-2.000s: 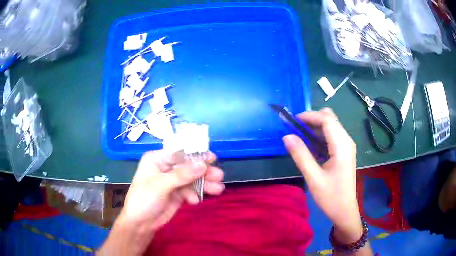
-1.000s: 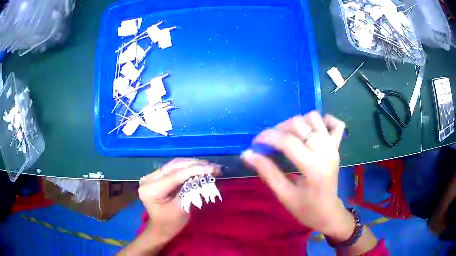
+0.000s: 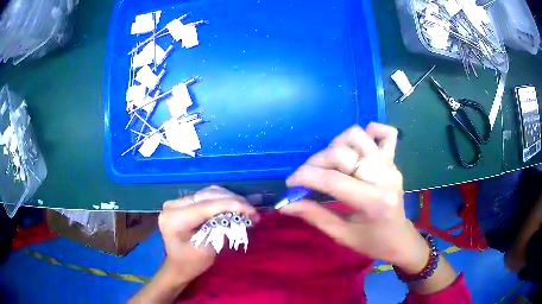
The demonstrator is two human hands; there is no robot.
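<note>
My left hand (image 3: pixel 193 228) is closed around several tabbed metal rods (image 3: pixel 228 221) at the bench's front edge. Their small round ends sit in a row and the white tabs (image 3: pixel 221 238) point down over the red clothing. The stems are hidden by my fingers. My right hand (image 3: pixel 353 190) grips a blue-handled knife (image 3: pixel 295 195), its short silver blade pointing left toward the rods, apart from them. Most of the handle is hidden in the hand. The blue tray (image 3: pixel 249 168) holds scattered tabbed rods along its left side.
An open clear box (image 3: pixel 410 29) heaped with rods stands back right. Black-handled scissors (image 3: pixel 469 127), one loose tabbed rod (image 3: pixel 404 85) and a pale rectangular device (image 3: pixel 528 123) lie right of the tray. Clear containers (image 3: pixel 35 27) are back left; a smaller clear box (image 3: pixel 21 148) is at left.
The rods were held upright over the tray's front edge; my left hand has turned them tabs-down and lowered them. My right hand has moved left with the knife, closer to the rods.
</note>
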